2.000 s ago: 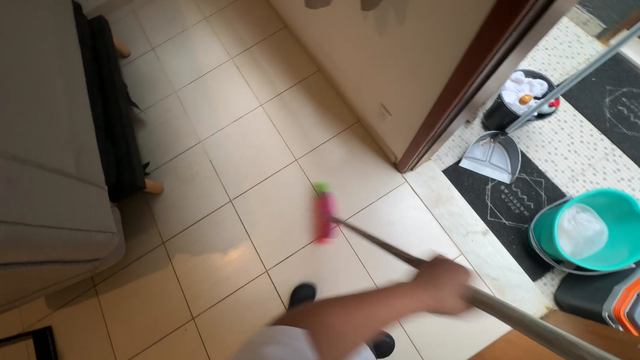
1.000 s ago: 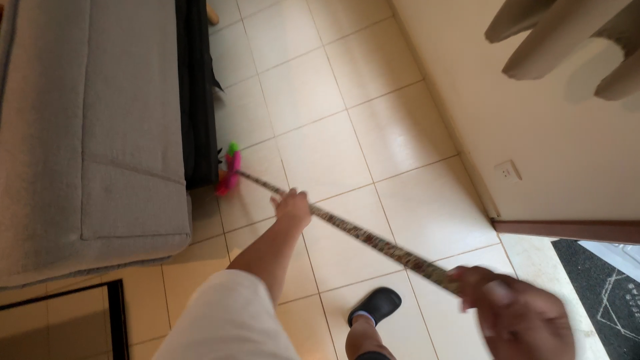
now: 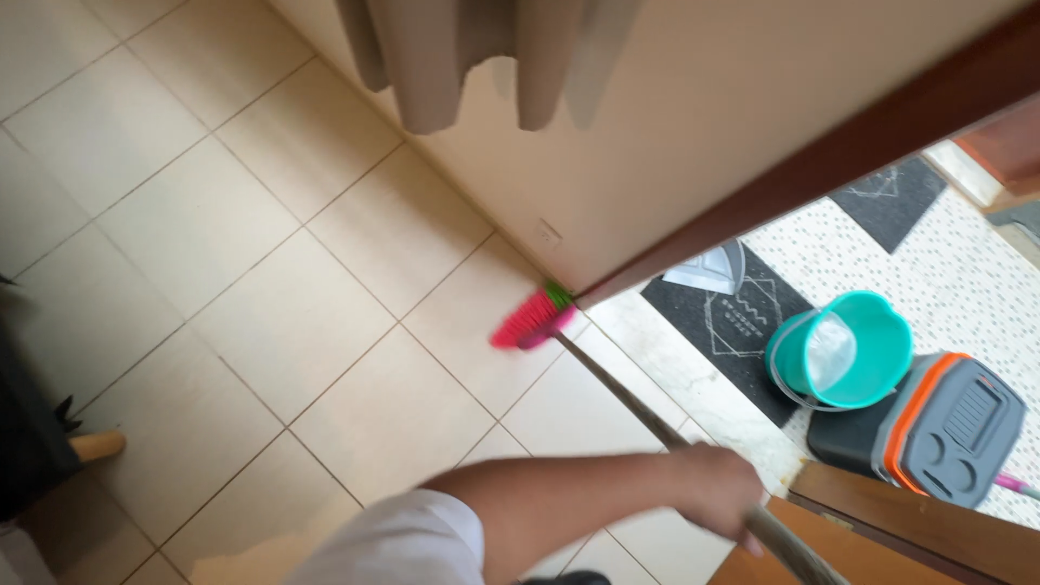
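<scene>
A broom with pink-red and green bristles (image 3: pixel 532 318) touches the tiled floor in the corner by the door frame. Its long handle (image 3: pixel 621 390) slants down to the right, patterned in its lower part. My left hand (image 3: pixel 721 490) is closed around this handle, the arm reaching across from the bottom in a white sleeve. The handle runs on past that hand and out at the bottom edge. My right hand is out of view. Behind the doorway's threshold lies a grey dustpan (image 3: pixel 711 268), partly cut off by the frame.
A teal bucket (image 3: pixel 881 349) stands outside the doorway beside a grey and orange lidded bin (image 3: pixel 959 435), on dotted flooring with black mats (image 3: pixel 743 313). A brown door frame (image 3: pixel 780 175) borders it. Curtain ends (image 3: pixel 422 81) hang at the top; furniture with a wooden leg (image 3: pixel 97 446) stands left.
The broom head has moved from beside the sofa to the corner by the door frame. My right hand has left the view. The view has swung right towards the doorway.
</scene>
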